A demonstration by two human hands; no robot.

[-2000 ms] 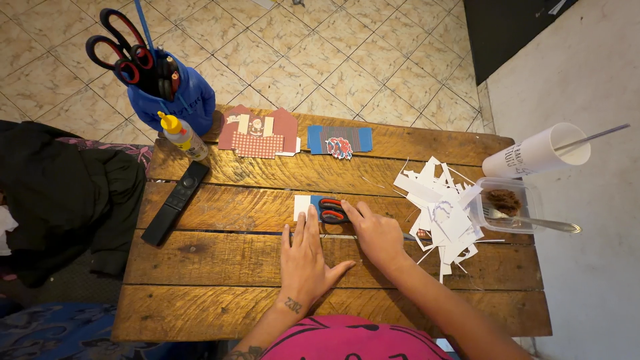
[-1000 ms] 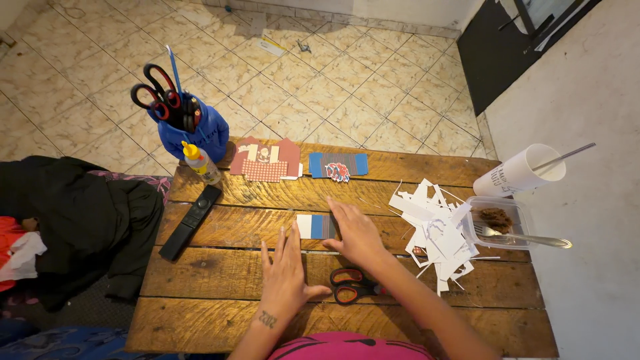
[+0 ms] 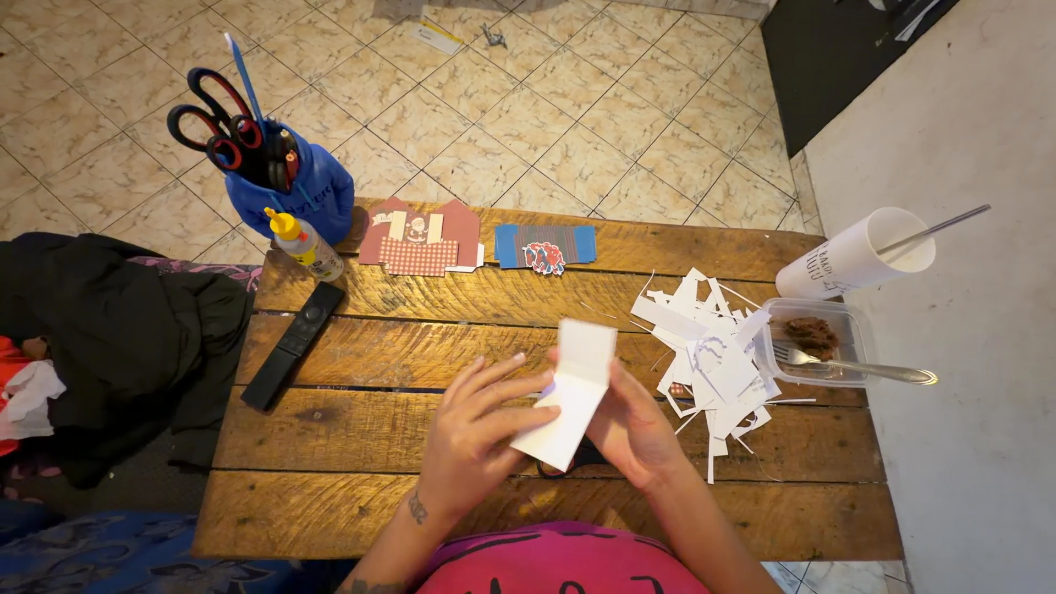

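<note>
A creased white paper piece [image 3: 569, 404] is held up over the wooden table between both hands. My left hand [image 3: 483, 421] touches its left edge with the fingers spread. My right hand [image 3: 639, 425] grips its right edge. Scissors [image 3: 561, 469] with dark and red handles lie beneath, mostly hidden by the paper and my right hand. Beyond the hands lie red checked paper cutouts [image 3: 421, 256] with a Santa figure, and blue and grey striped paper pieces [image 3: 582, 243] with small red and blue cutouts on top. White paper scraps [image 3: 718, 363] are piled to the right.
A blue holder [image 3: 326, 186] with scissors and a pencil stands at the back left, beside a yellow-capped glue bottle [image 3: 309, 252] and a black remote control [image 3: 294, 345]. At the right are a white cup [image 3: 850, 260] with a straw and a plastic container [image 3: 858, 330] with food and a fork [image 3: 891, 371].
Both hands have lifted the paper piece off the table; its white side now shows. Between the two earlier frames, the scissors moved from the paper to nearer the front edge.
</note>
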